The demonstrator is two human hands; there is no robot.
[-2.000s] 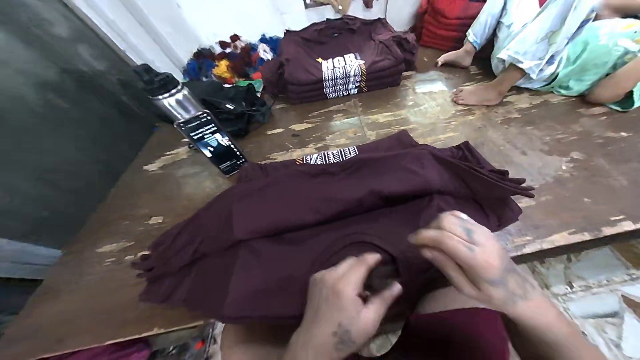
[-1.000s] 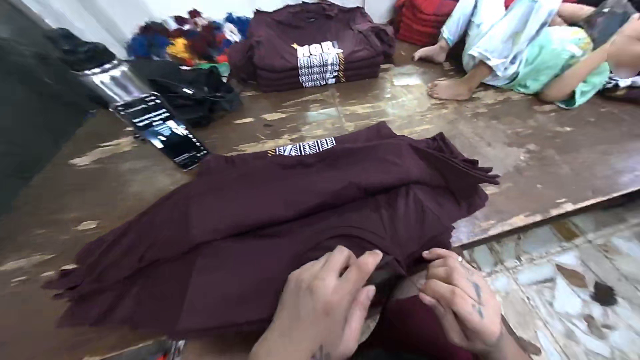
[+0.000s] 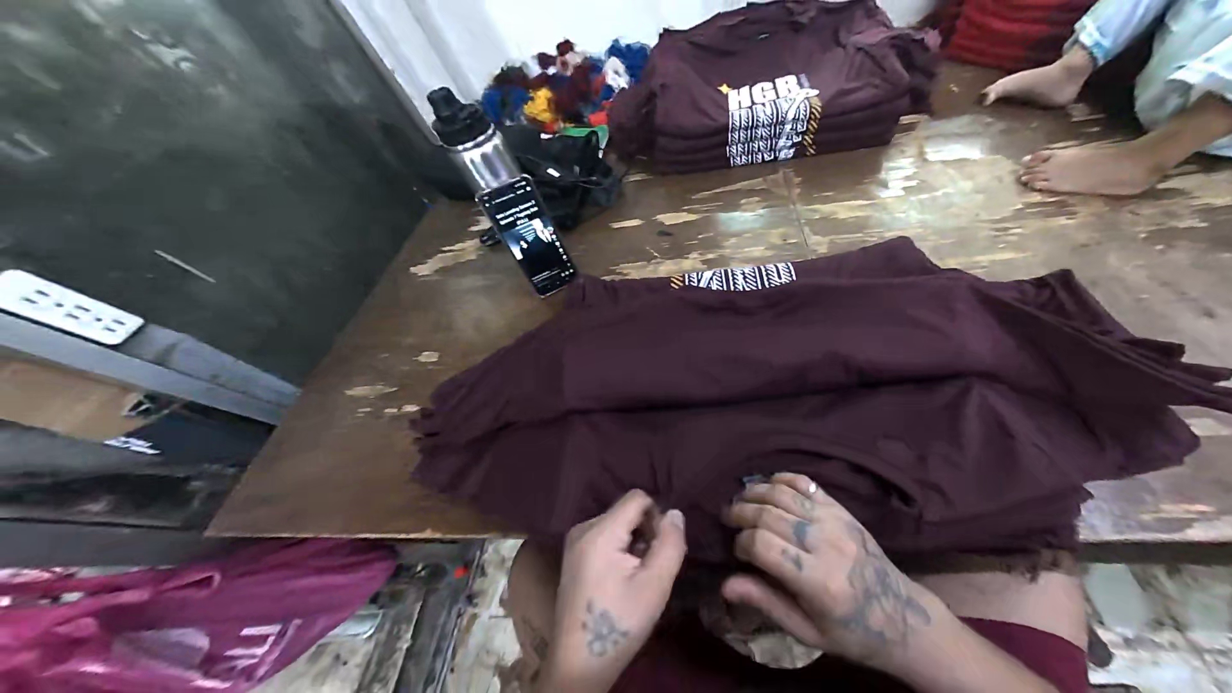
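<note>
A pile of maroon T-shirts (image 3: 770, 356) lies spread over the table's front edge, with part of a white print showing at its far side. My left hand (image 3: 621, 568) is at the near edge of the top shirt, thumb and forefinger pinching the fabric. Just right of it, below the round neckline (image 3: 847, 462), my right hand (image 3: 818, 568) rests with bent fingers on the shirt. A small bluish bit, perhaps a tool tip or a label, shows by its fingertips; whether this hand holds something is hidden.
A phone (image 3: 527, 236) leans on a steel bottle (image 3: 481, 154) at the back left. Behind are a black bag (image 3: 573, 173), colourful yarn or scraps (image 3: 563, 87) and a folded stack of printed maroon shirts (image 3: 770, 96). Another person's bare feet (image 3: 1088, 168) are on the wooden table (image 3: 385, 356).
My right hand has moved from the right of the neckline onto the shirt's near edge. My left hand now pinches fabric left of the neckline. The view has swung left.
</note>
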